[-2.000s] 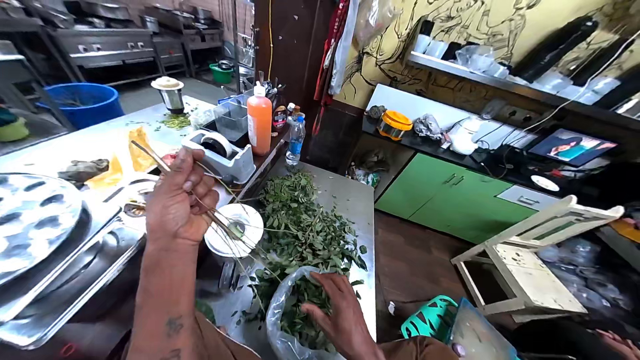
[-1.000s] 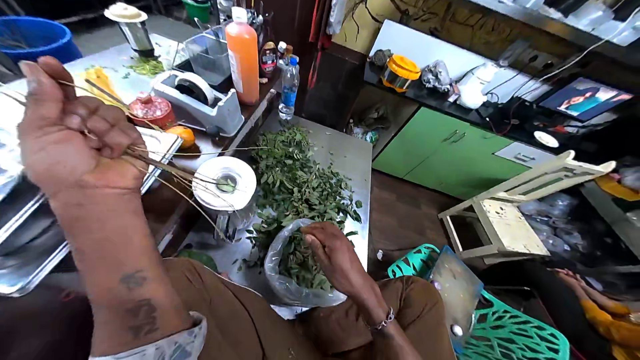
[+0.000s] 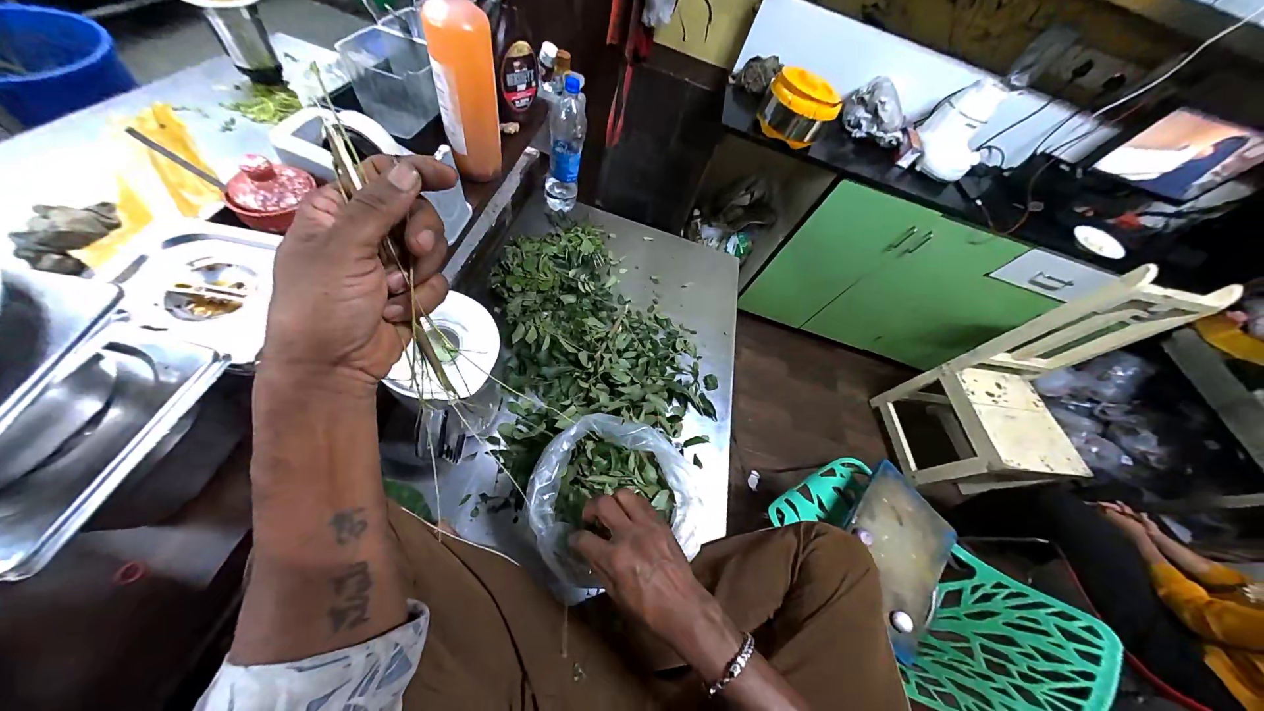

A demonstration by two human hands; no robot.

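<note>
My left hand (image 3: pixel 355 262), raised at the left centre, is closed around a bunch of thin bare stems (image 3: pixel 341 148) that stick out above and below the fist. Low in the middle, my right hand (image 3: pixel 632 553) rests with curled fingers at the leaves inside a clear plastic bag (image 3: pixel 563 464). Its fingertips are partly hidden, so whether they grip any leaves is unclear. Beyond the bag, a heap of green leafy sprigs (image 3: pixel 602 336) spreads over a metal table (image 3: pixel 711 296). Under the stems is a white round lid or dish (image 3: pixel 474 336).
At the left are steel trays (image 3: pixel 188 385), a red lidded pot (image 3: pixel 267 193) and an orange bottle (image 3: pixel 464 89). A water bottle (image 3: pixel 566 148) stands at the table's far end. Rightward are green cabinets (image 3: pixel 889 267), a cream wooden chair (image 3: pixel 1017 415), a green plastic chair (image 3: pixel 1027 632) and a seated person (image 3: pixel 1175 592).
My right hand has dipped lower over the leaves in the bag. My left hand still holds the stems, now upright and closer to the white round lid or dish. The view has shifted.
</note>
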